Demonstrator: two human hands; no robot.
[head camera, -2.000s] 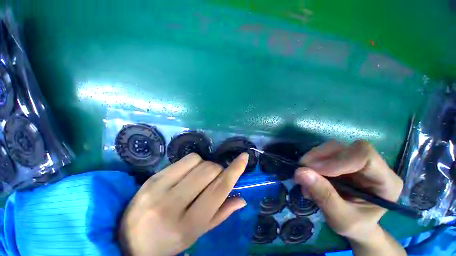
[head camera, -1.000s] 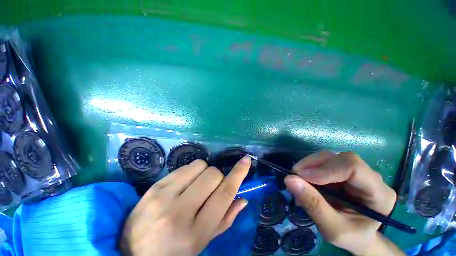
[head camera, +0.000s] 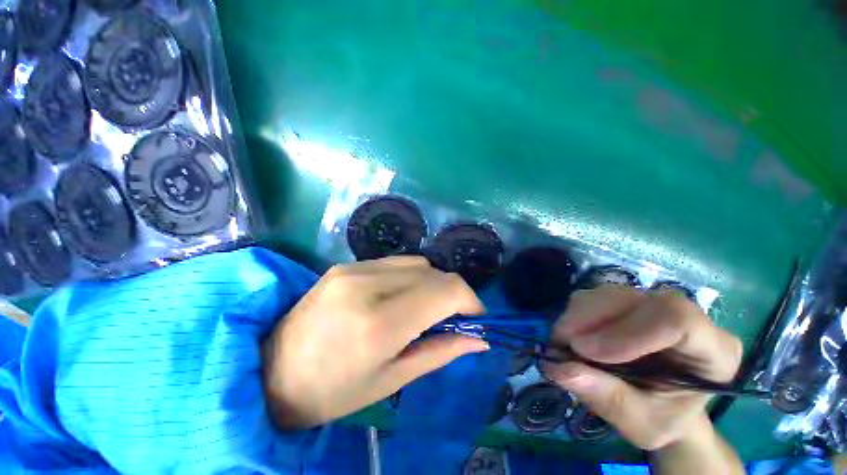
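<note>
My right hand (head camera: 650, 357) holds thin black tweezers (head camera: 641, 374), their tips pointing left to the folded edge of the blue film (head camera: 446, 399). My left hand (head camera: 371, 339) holds this film between thumb and fingers. The film hangs down over the working tray. Round black housings (head camera: 387, 228) sit in the clear tray (head camera: 336, 221), one row just beyond my hands and several discs below them. My hands and the film hide part of the tray. Whether a small piece is at the tweezer tips cannot be told.
Overlapping shiny trays of black discs (head camera: 178, 184) lie at the left, beside my left sleeve. Another crinkled clear tray with discs (head camera: 791, 390) is at the right edge. A thin dark tool (head camera: 778, 311) lies beside it. The green bench (head camera: 520, 121) extends beyond the working tray.
The tweezer tips have left the third disc of the top row and are now at the film. My left index finger has come off that disc. The view has turned, showing more of the left trays.
</note>
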